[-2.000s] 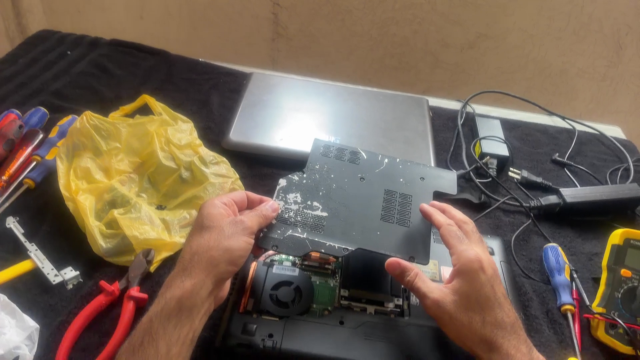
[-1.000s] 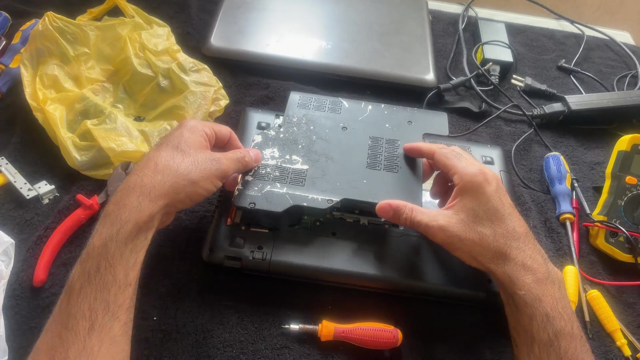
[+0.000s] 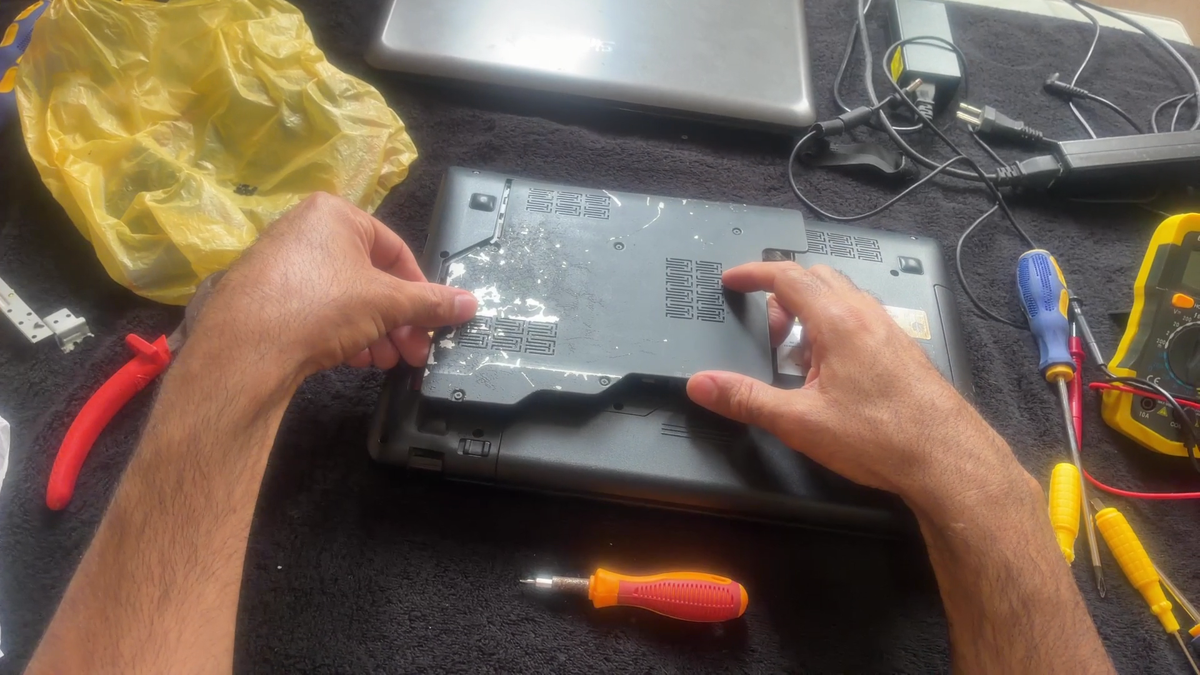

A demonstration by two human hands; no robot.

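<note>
A laptop base (image 3: 562, 459) lies upside down on the dark cloth. Over its middle rests a scratched black bottom cover panel (image 3: 581, 291) with vent slots; its front edge looks slightly raised from the base. My left hand (image 3: 309, 291) pinches the panel's left edge, thumb on top and fingers partly hidden beneath. At the panel's right side is my right hand (image 3: 834, 366), its index finger on the right vent slots and its thumb at the front edge. In front of the laptop lies a red and orange screwdriver (image 3: 670, 594), touched by neither hand.
Behind lies a silver laptop lid (image 3: 600, 56). A yellow plastic bag (image 3: 187, 141), red-handled pliers (image 3: 103, 427) and a metal hinge bracket (image 3: 37, 323) are at left. At right are a power adapter (image 3: 1134, 159) with cables, a blue screwdriver (image 3: 1042, 309), yellow test probes (image 3: 1136, 567) and a multimeter (image 3: 1158, 337).
Both hands have lowered the cover panel onto the laptop base, hiding the fan and inner parts seen two seconds ago. The view has tilted down.
</note>
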